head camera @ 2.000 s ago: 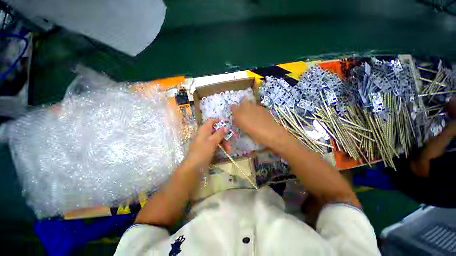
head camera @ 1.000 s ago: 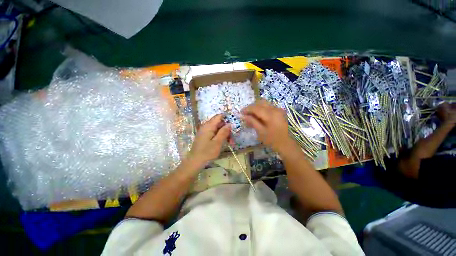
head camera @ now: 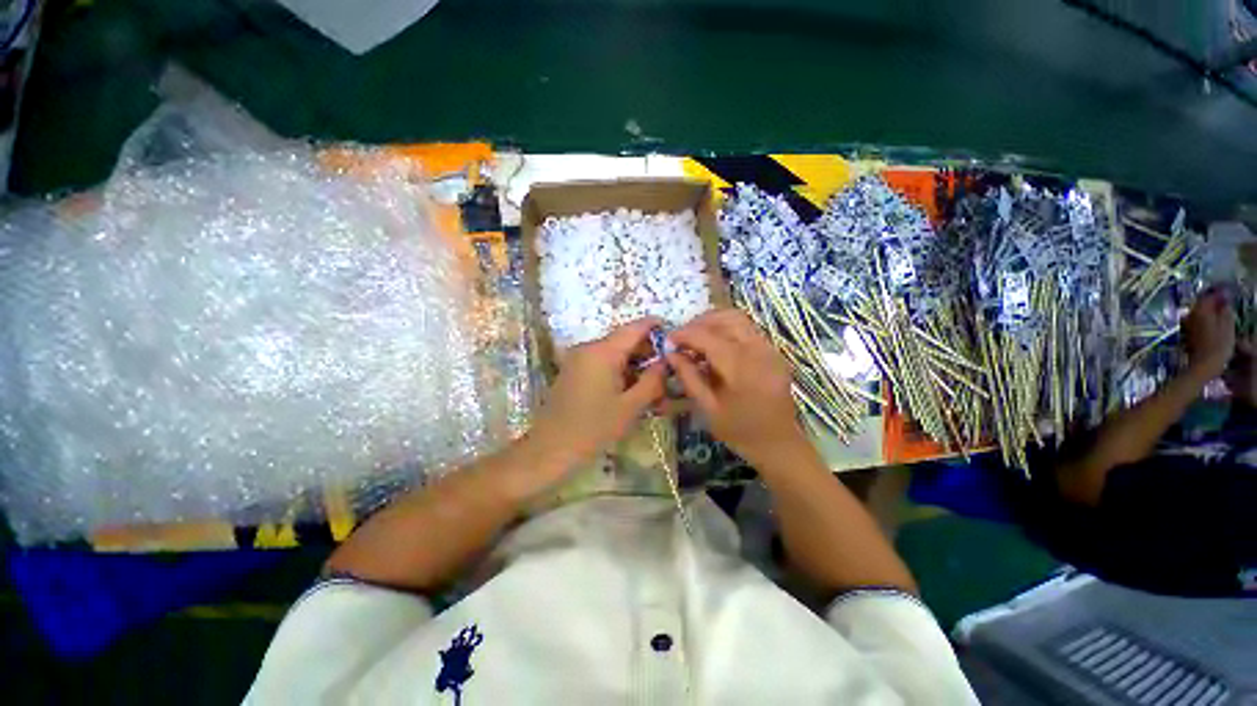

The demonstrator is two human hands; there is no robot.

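Observation:
My left hand (head camera: 596,393) and my right hand (head camera: 738,384) are bare and meet over the near edge of the open cardboard tray (head camera: 618,196). A rod assembly is held between them, its grey-silver head (head camera: 662,345) mostly covered by fingers and its thin pale-gold stem (head camera: 670,466) pointing down toward my shirt. My left fingers hold it near the head. My right fingertips are at the head; whether they pinch a small white part is hidden. Small white plastic parts (head camera: 614,269) fill the tray.
Bubble wrap (head camera: 248,345) lies heaped left of the tray. Piles of rod assemblies (head camera: 882,324) lie to the right, heads at the far side. Another person's hand and arm (head camera: 1151,414) are at the right end. A grey vented crate (head camera: 1117,648) stands at the lower right.
My right hand has come from over the white parts to the head, and both hands have closed together at the tray's near edge. The stem points more steeply down. The camera view has shifted.

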